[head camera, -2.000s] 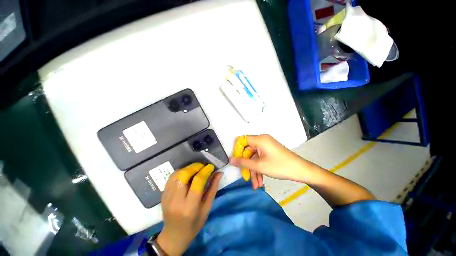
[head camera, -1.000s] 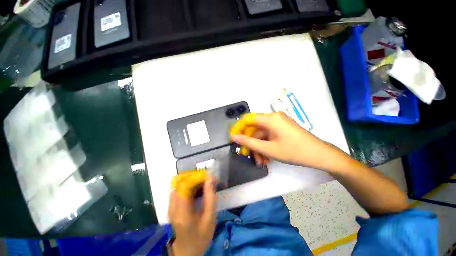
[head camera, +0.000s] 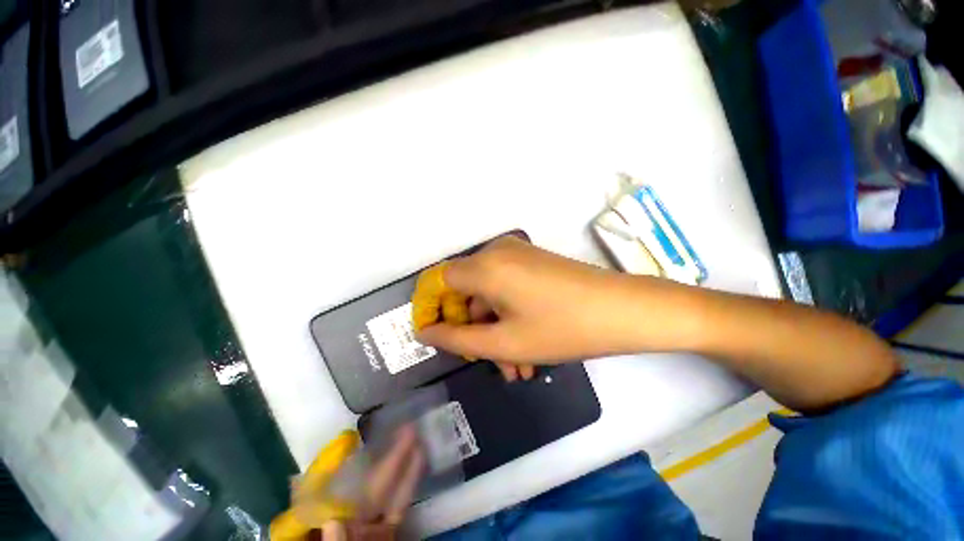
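Note:
Two dark smartphones lie side by side, backs up, on the white work mat (head camera: 465, 148). The upper smartphone (head camera: 344, 354) has a white back label (head camera: 400, 338); my right hand (head camera: 492, 306) is over its camera end, with yellow-cotted thumb and fingertip close together. Whether they pinch a thin sheet cannot be seen. The lower smartphone (head camera: 529, 417) also has a back label (head camera: 457, 431). My left hand (head camera: 354, 491) is blurred at the lower left end of this phone, cut off by the bottom edge. A translucent protective film (head camera: 407, 417) shows at its fingers over the phone.
A small white packet with a blue stripe (head camera: 655, 238) lies right of the phones. The blue parts bin (head camera: 809, 137) is at upper right. The black phone tray (head camera: 233, 63) runs along the upper left, holding phones. Overlapping film sheets (head camera: 69, 423) lie at left on the green bench.
The view has shifted. My left hand has moved down and left from the lower phone. My right hand has moved left over the upper phone, near its label.

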